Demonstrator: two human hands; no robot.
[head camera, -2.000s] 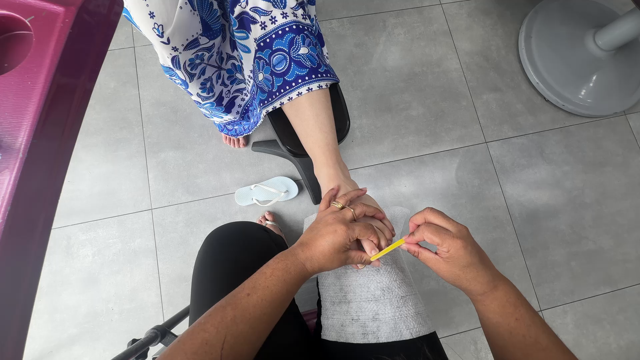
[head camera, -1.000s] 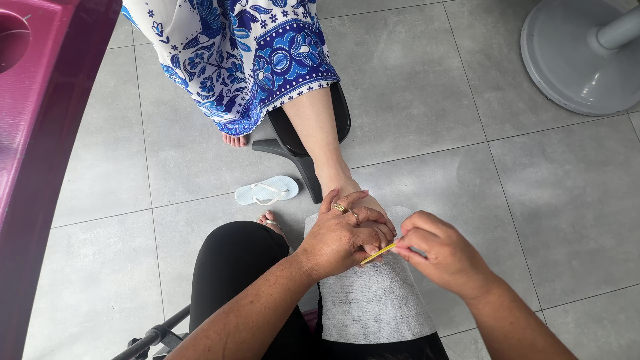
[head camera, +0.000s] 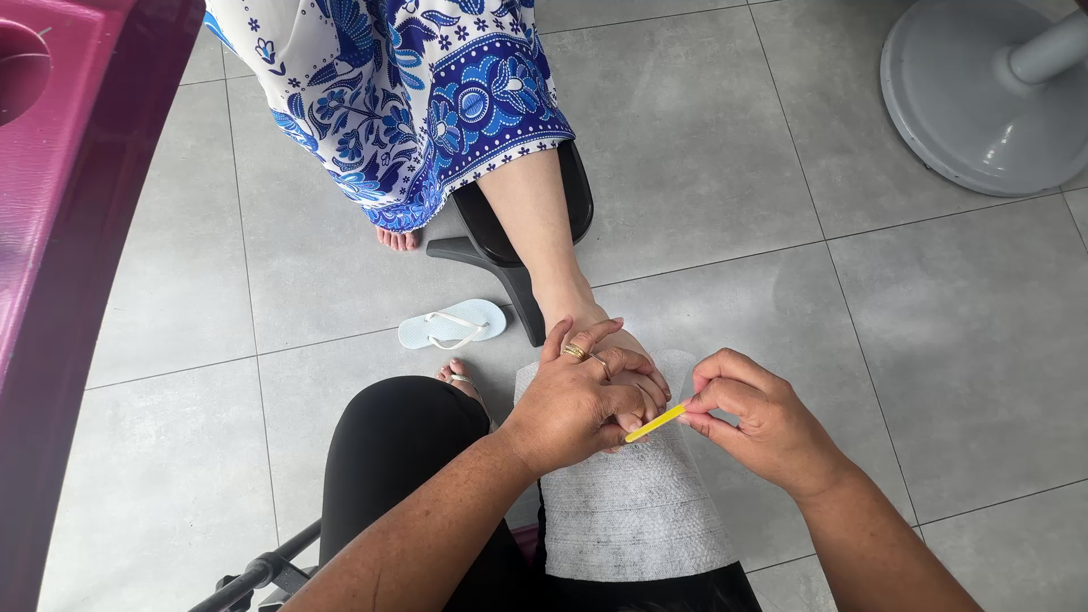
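Another person's bare foot (head camera: 608, 336) rests on a white disposable towel (head camera: 633, 518) laid over my thigh. My left hand (head camera: 582, 399), with rings on its fingers, lies over the front of the foot and grips it at the toes. Between the thumb and fingers of my right hand (head camera: 752, 416) is a yellow nail file (head camera: 655, 422), its far end at the toenails beside my left thumb. My left fingers partly cover the toes, so which nail the file touches cannot be told.
A black footrest (head camera: 578, 191) stands under the person's lower leg. A pale blue flip-flop (head camera: 450, 325) lies on the tiled floor. The purple surface (head camera: 93, 195) borders the left side; a round grey pedestal base (head camera: 977, 110) stands at upper right.
My right hand and the file have shifted slightly back and forth at the toes. My left hand keeps its hold on the foot.
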